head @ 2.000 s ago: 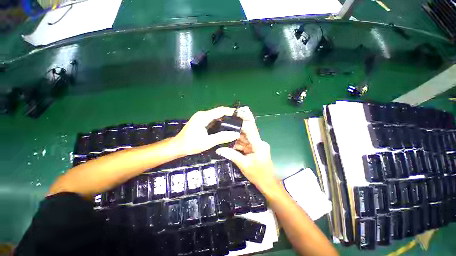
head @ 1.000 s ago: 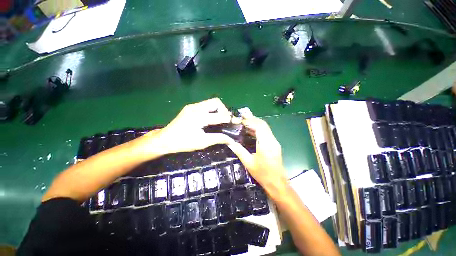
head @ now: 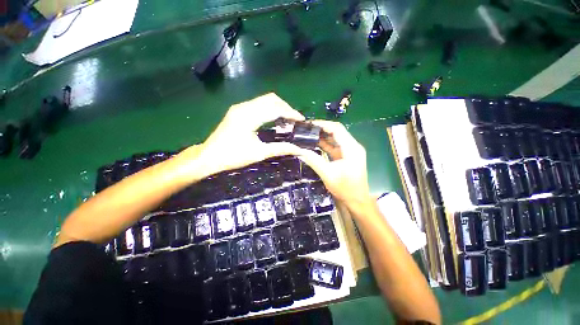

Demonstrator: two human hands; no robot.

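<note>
My left hand (head: 245,136) and my right hand (head: 337,159) meet above the near rows of housing halves. Between their fingers they hold a small black housing (head: 306,134) with a darker part at its left that has a pale patch; fine detail is blurred. Black glossy housing halves (head: 244,217) lie below in close rows on a white sheet (head: 346,293), some with pale glare inside. One loose housing half (head: 326,273) lies tilted at the near right corner of the rows.
At the right, stacked layers of shells (head: 534,181) stand on sheets and boards. A small white piece (head: 400,219) lies between the stacks. The green belt (head: 146,89) carries scattered black corded units (head: 381,30) and two small pieces with yellowish spots (head: 341,103). Yellow floor tape (head: 509,306) shows at bottom right.
Both hands have risen in the picture, still together around the black housing, which now shows more openly. The view has shifted, and the corded units on the belt appear further left.
</note>
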